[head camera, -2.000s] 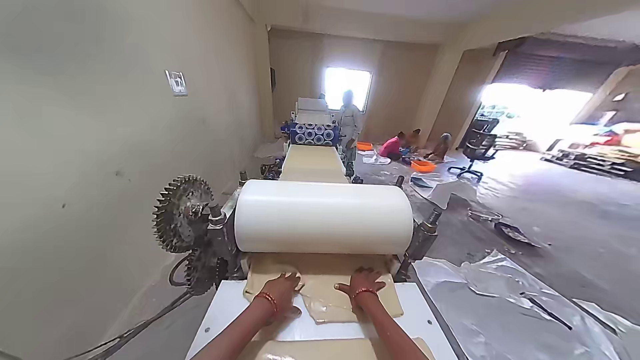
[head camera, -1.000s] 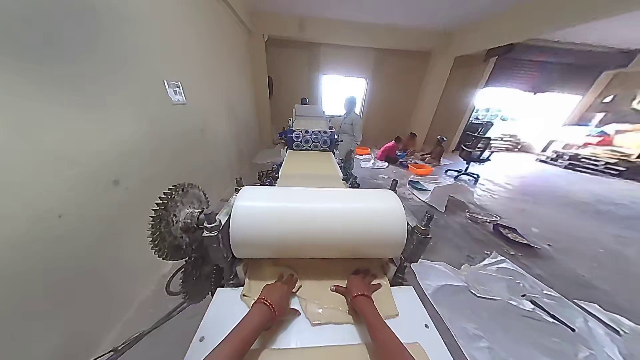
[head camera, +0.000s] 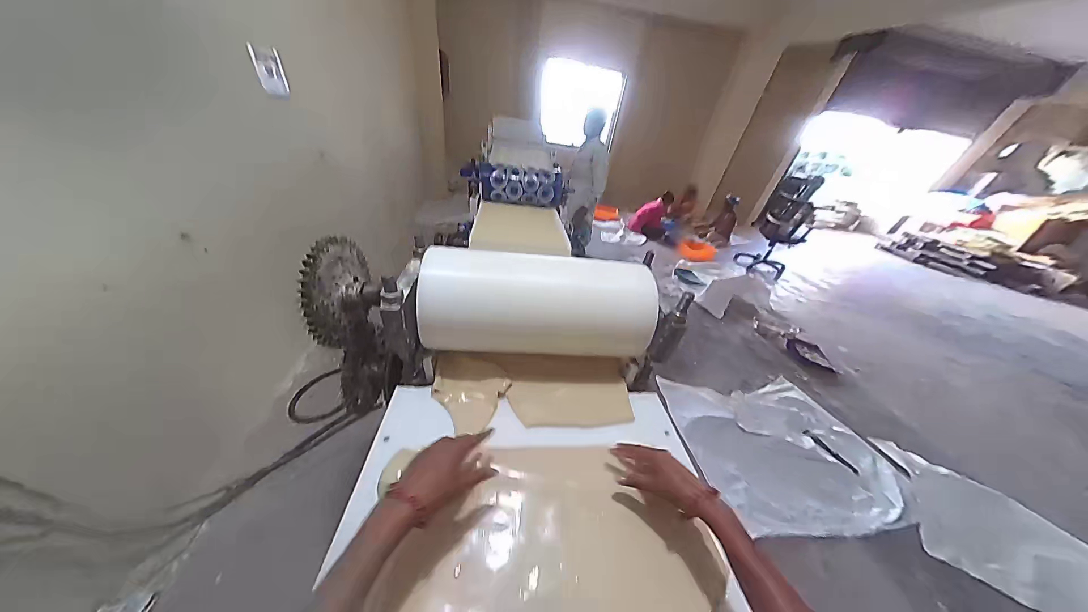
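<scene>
A large sheet of pale dough (head camera: pixel 561 527) lies on the white feed board (head camera: pixel 544 437) in front of me. My left hand (head camera: pixel 446 467) is at its far left edge and my right hand (head camera: pixel 663 476) at its far right edge, both with fingers apart; whether they touch the sheet is unclear. Beyond them, a smaller dough piece (head camera: pixel 569 401) and a ragged one (head camera: pixel 467 395) run in under the white roller (head camera: pixel 537 302) of a sheeting machine. Past the roller, a dough band (head camera: pixel 520 228) leads to a blue unit with round metal parts (head camera: pixel 527 183).
An exposed gear wheel (head camera: pixel 334 289) and cables (head camera: pixel 280 463) are by the left wall. Plastic sheets (head camera: pixel 782 467) cover floor at the right. A person (head camera: pixel 588 174) stands near the window; several people (head camera: pixel 654 217) sit beside orange tubs (head camera: pixel 697 250). An office chair (head camera: pixel 778 225) stands behind.
Both hands have moved back from the dough pieces near the roller to the large sheet closer to me. Those pieces now show uncovered, extending less far from the roller.
</scene>
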